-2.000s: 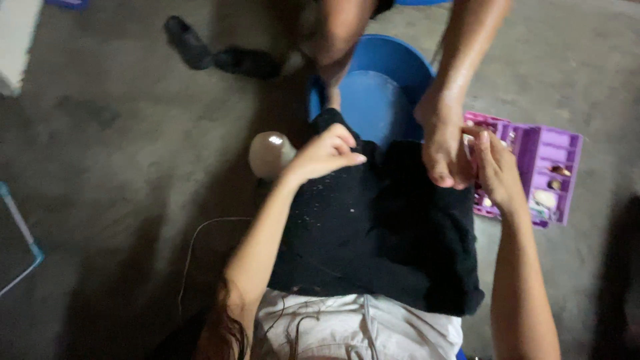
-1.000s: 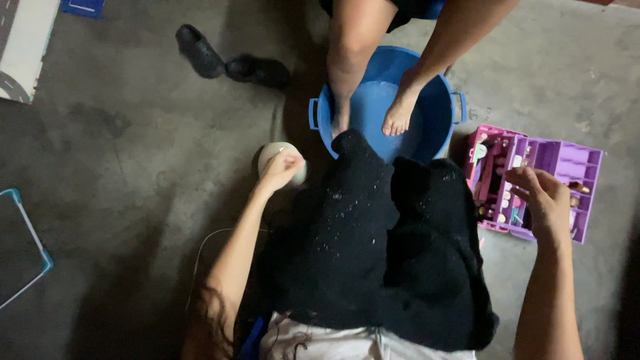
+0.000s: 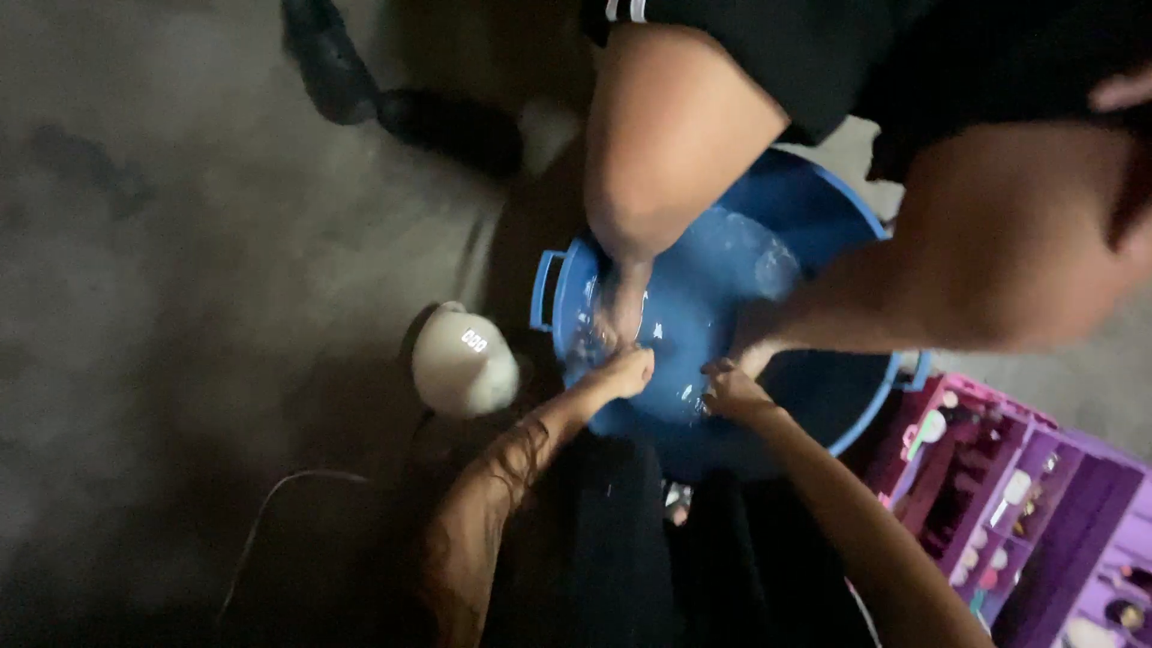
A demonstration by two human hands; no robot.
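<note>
A blue plastic tub (image 3: 576, 279) with side handles holds water. Another person's two feet are down in it, the left-hand one (image 3: 621, 315) beside my left hand (image 3: 630, 371), the other (image 3: 754, 355) touching or very near my right hand (image 3: 733, 391). Both my hands reach over the near side of the tub, low at the water. The fingers of my left hand are curled and blurred; whether they grip anything cannot be told. My right hand's fingers are partly hidden against the foot. A black cloth (image 3: 621, 531) covers my lap.
A rounded white lamp or similar object (image 3: 463, 364) stands left of the tub, with a thin pale cable (image 3: 270, 504) on the concrete floor. Dark shoes (image 3: 450, 130) lie at upper left. A pink and purple compartment case (image 3: 1035, 468) with small bottles and tools sits at right.
Both my hands have moved forward and inward, from beside the white object and over the case to inside the tub. The view is now closer to the tub.
</note>
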